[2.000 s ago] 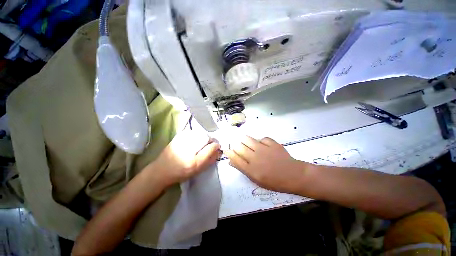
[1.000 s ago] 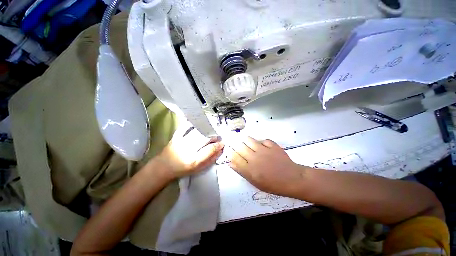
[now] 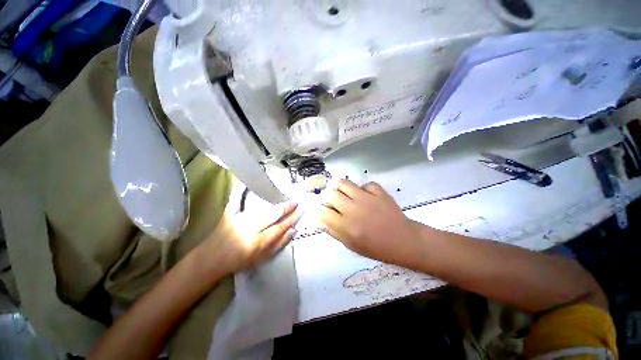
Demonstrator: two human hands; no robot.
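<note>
A large khaki garment piece (image 3: pixel 77 176) is draped at the left, behind and below the lamp. Attached white cloth (image 3: pixel 260 302) hangs over the table's front edge. My left hand (image 3: pixel 254 230) holds the white cloth at the needle area, fingertips pointing right. My right hand (image 3: pixel 365 214) is just right of the needle area, fingers bent and low on the machine bed; glare hides what its fingertips touch. The white sewing machine head (image 3: pixel 239 119) stands over both hands. Its presser foot and needle are lost in the bright light.
A white oval lamp (image 3: pixel 149 169) hangs left of the machine head. Dark thread snips (image 3: pixel 516 170) lie on the white machine bed (image 3: pixel 450 200). Paper sheets (image 3: pixel 520 91) with handwriting hang on the machine arm. Blue and white cloth (image 3: pixel 60 42) shows at the upper left.
The view has shifted, so machine and lamp sit further left. The gap between my hands has widened slightly; my left fingertips are a little further from my right hand.
</note>
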